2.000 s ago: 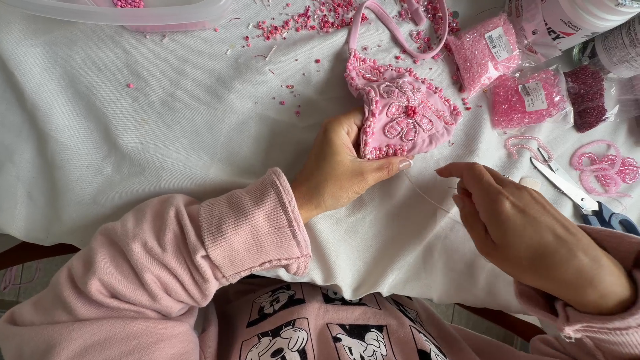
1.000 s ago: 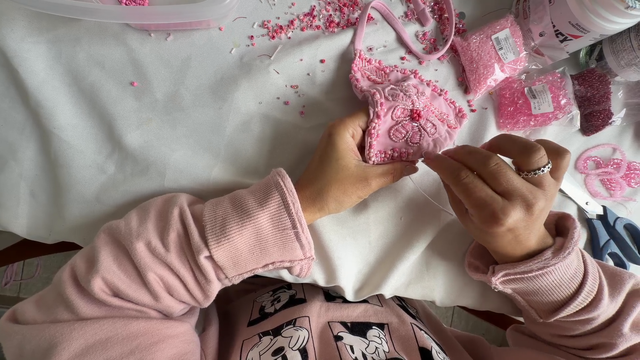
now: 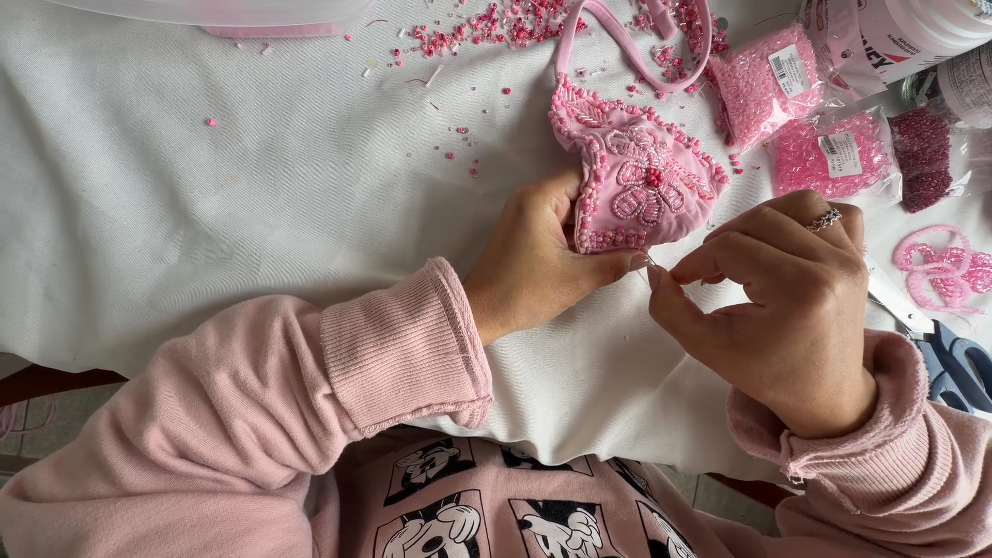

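My left hand [image 3: 542,252] grips the lower left edge of a pink beaded bikini cup [image 3: 647,182], its thumb along the bottom edge. Pink beads line the cup's border, and a beaded flower [image 3: 649,186] with a red centre covers its middle. A pink fabric strap [image 3: 616,31] loops away from the cup's top. Just right of the left thumb, my right hand [image 3: 763,298] pinches a thin needle [image 3: 649,260] between thumb and index finger at the bottom edge. Where the needle's tip lies cannot be made out. The left fingers are hidden behind the cup.
Loose pink beads [image 3: 511,27] lie scattered behind the cup. Bead bags [image 3: 767,85] and a white plastic jar [image 3: 914,39] stand at the back right. Scissors [image 3: 942,349] lie beside my right wrist, below beaded pink loops [image 3: 942,267]. A clear plastic container [image 3: 217,12] sits at the back left.
My right hand was apart from the cup two seconds ago, then came up to its bottom edge and is still there. My left hand has kept hold of the cup.
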